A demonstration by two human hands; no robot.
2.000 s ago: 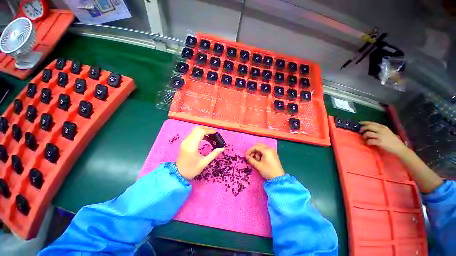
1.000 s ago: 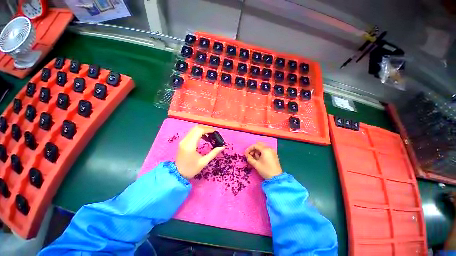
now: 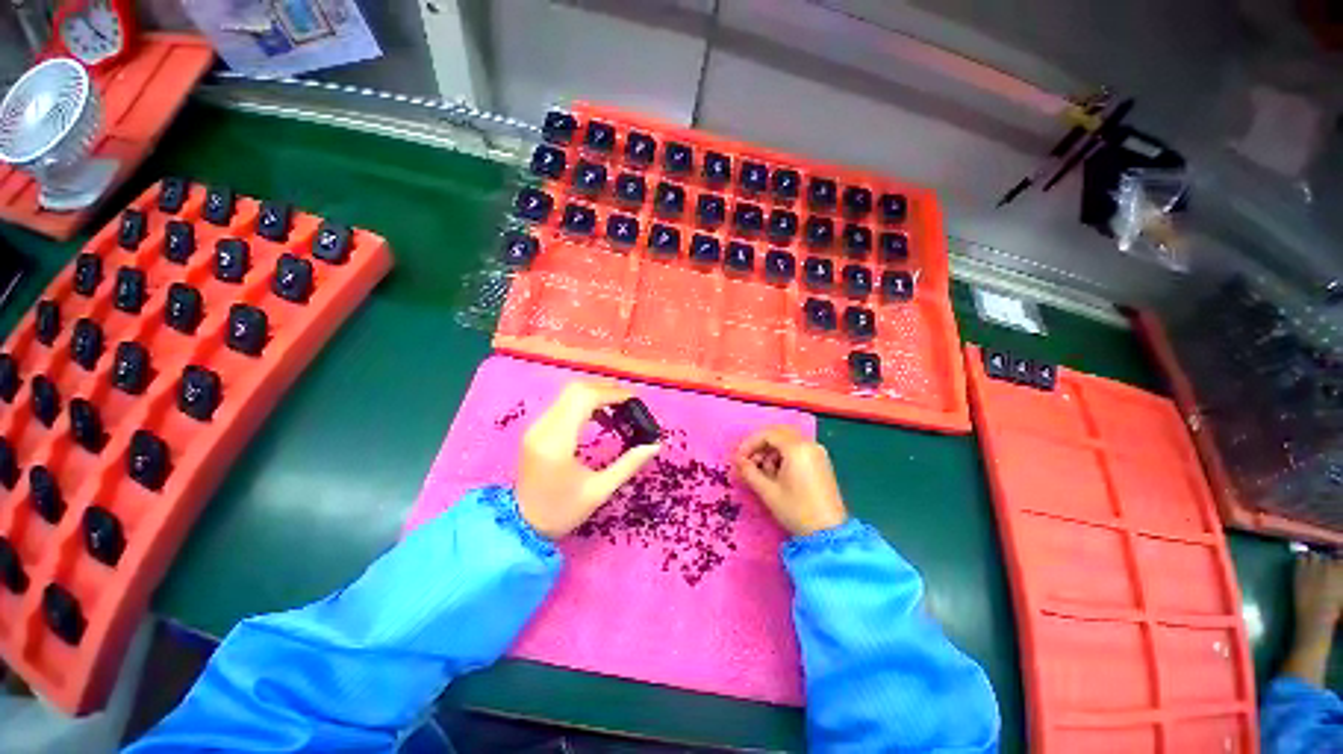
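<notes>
My left hand [image 3: 567, 460] holds a black square housing [image 3: 635, 423] between thumb and fingers above the pink mat [image 3: 648, 633]. My right hand [image 3: 791, 479] is just right of it over the mat, fingertips pinched together; whether a tiny part is between them cannot be seen. A loose pile of tiny black fittings [image 3: 666, 516] lies on the mat between and below the hands. The two hands do not touch.
Behind the mat is the middle red tray [image 3: 707, 368] with rows of housings in clear blister. The left red tray [image 3: 221, 427] holds spaced housings. The right red tray [image 3: 1119, 575] has three housings at its far end. Another person's hand [image 3: 1315, 597] is far right.
The other person's hand has left the right tray's far end and now shows at the far right edge. My right hand has shifted very slightly right; my left hand still holds the housing.
</notes>
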